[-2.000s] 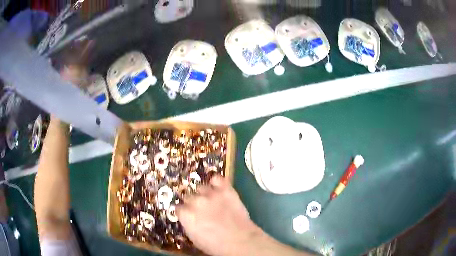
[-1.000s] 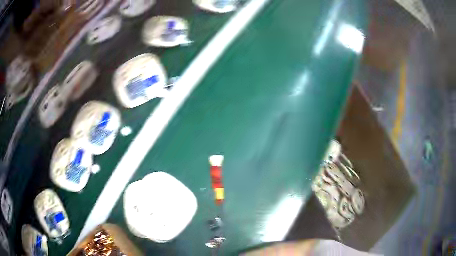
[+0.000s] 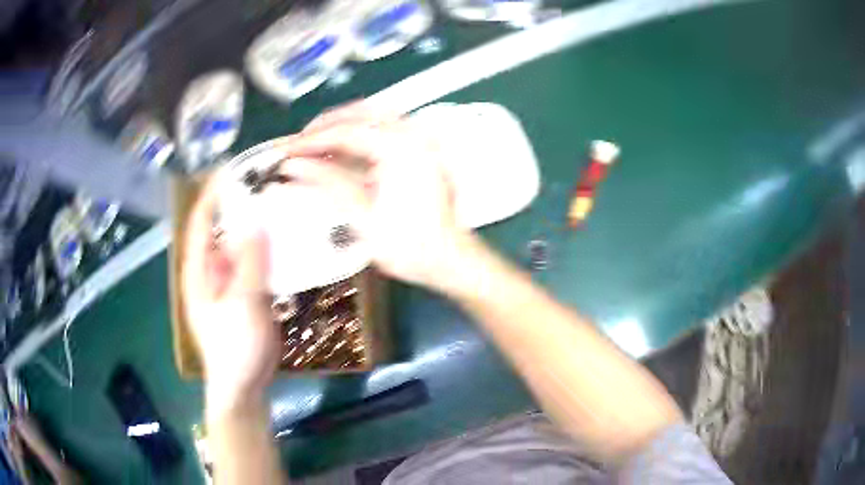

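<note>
A white housing cover (image 3: pixel 303 223) is held above the parts box, blurred, with a dark round spot and a dark slot showing. My left hand (image 3: pixel 232 303) holds its left side, thumb on its face. My right hand (image 3: pixel 403 194) holds its right and upper edge. The cardboard parts box (image 3: pixel 377 327) lies below, full of shiny copper rings (image 3: pixel 324 327), partly hidden by the cover and my left hand. Stacked white covers (image 3: pixel 493 166) lie right of my right hand.
A red and yellow screwdriver (image 3: pixel 590 185) and a small ring (image 3: pixel 539 254) lie right. Housings with circuit boards (image 3: pixel 211 118) stand beyond the white strip (image 3: pixel 455 71). A long black handle (image 3: pixel 365 407) lies below the box, a phone (image 3: pixel 142 417) left. A carton of covers (image 3: pixel 735 369) is lower right.
The view has swung back left from the carton side. Both hands are now on a cover above the box; two seconds ago my right hand was in the rings and my left reached far left.
</note>
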